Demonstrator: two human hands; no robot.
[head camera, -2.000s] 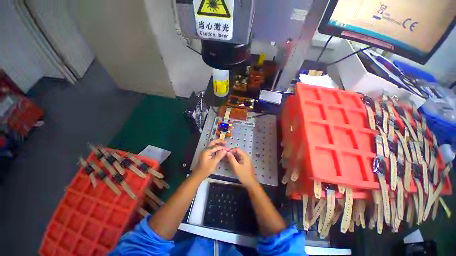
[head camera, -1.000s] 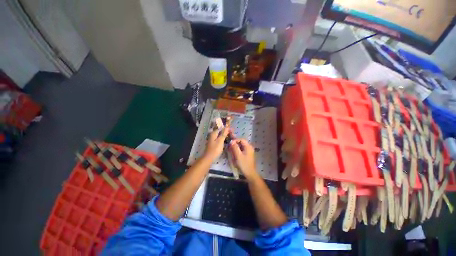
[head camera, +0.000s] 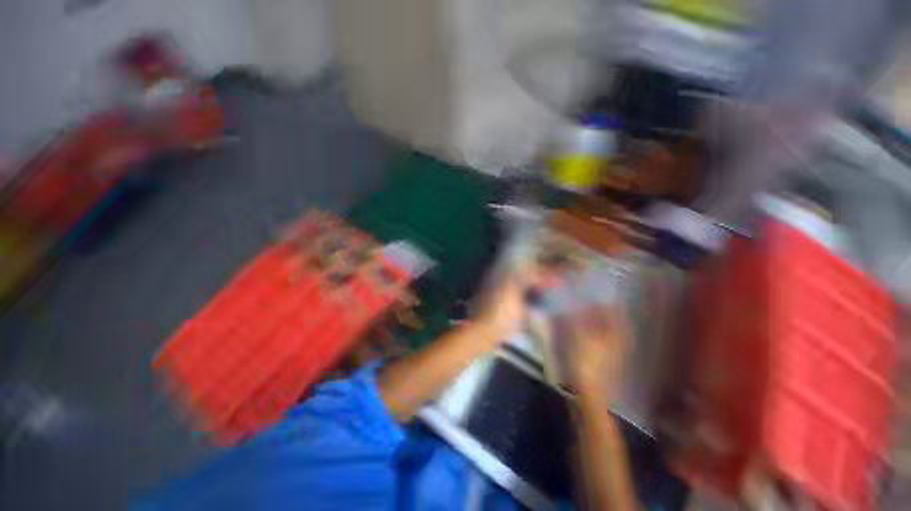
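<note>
The whole view is strongly blurred. My left hand (head camera: 507, 301) is over the left part of the work plate, with a small dark blurred shape, possibly a watch head (head camera: 534, 295), at its fingertips. A pale strip, possibly a watch strap (head camera: 544, 344), hangs down between my hands. My right hand (head camera: 596, 334) is just to the right, over the work plate (head camera: 654, 314). Its fingers are too blurred to tell what they hold. The marking fixture cannot be made out.
The red left tray (head camera: 240, 344) has blurred watches at its upper right. The red tray stack (head camera: 829, 349) stands at the right. The keyboard (head camera: 524, 414) lies below the plate. A white and yellow bottle (head camera: 581, 160) and the dark laser head (head camera: 654, 98) are behind it.
The view has swung left, so the scene sits further right and tilted. Since the earliest frame, the watch on the fixture has been taken up between my hands. My hands have moved slightly apart.
</note>
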